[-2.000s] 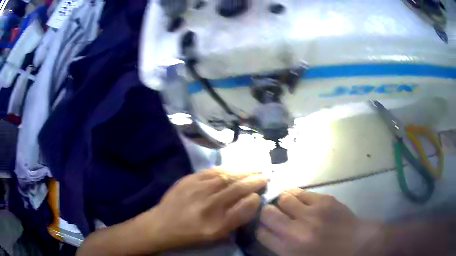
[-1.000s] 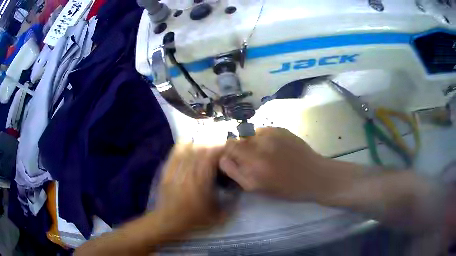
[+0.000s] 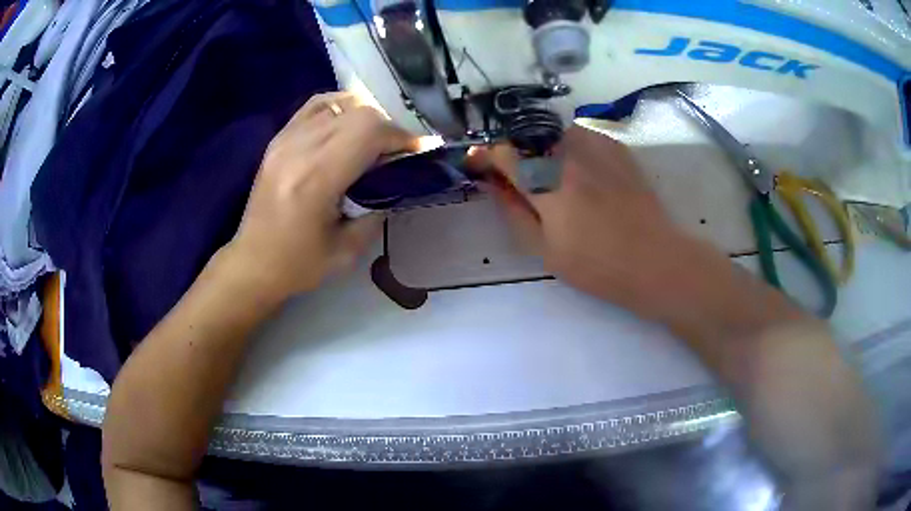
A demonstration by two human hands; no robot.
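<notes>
My left hand [image 3: 315, 185] grips a small navy piece with a pale edge [image 3: 415, 180], left of the needle area of the sewing machine [image 3: 599, 40]. A ring shows on one finger. My right hand [image 3: 584, 205] is blurred, with its fingertips at the right end of the piece, partly behind the round metal and grey knob [image 3: 562, 45]. Its exact hold is hidden. The presser foot and needle are hidden behind the machine parts and my fingers.
Scissors [image 3: 757, 178] with green and yellow handles lie right of my right hand. Navy cloth [image 3: 200, 130] is heaped at left beside pale grey pieces [image 3: 50, 130]. A measuring scale [image 3: 450, 439] runs along the table's front edge. More navy cloth shows behind the needle area [image 3: 617, 106].
The view has shifted, showing more table front. My hands have moved apart from their close overlap, and the navy piece now shows between them. The scissors lie as before.
</notes>
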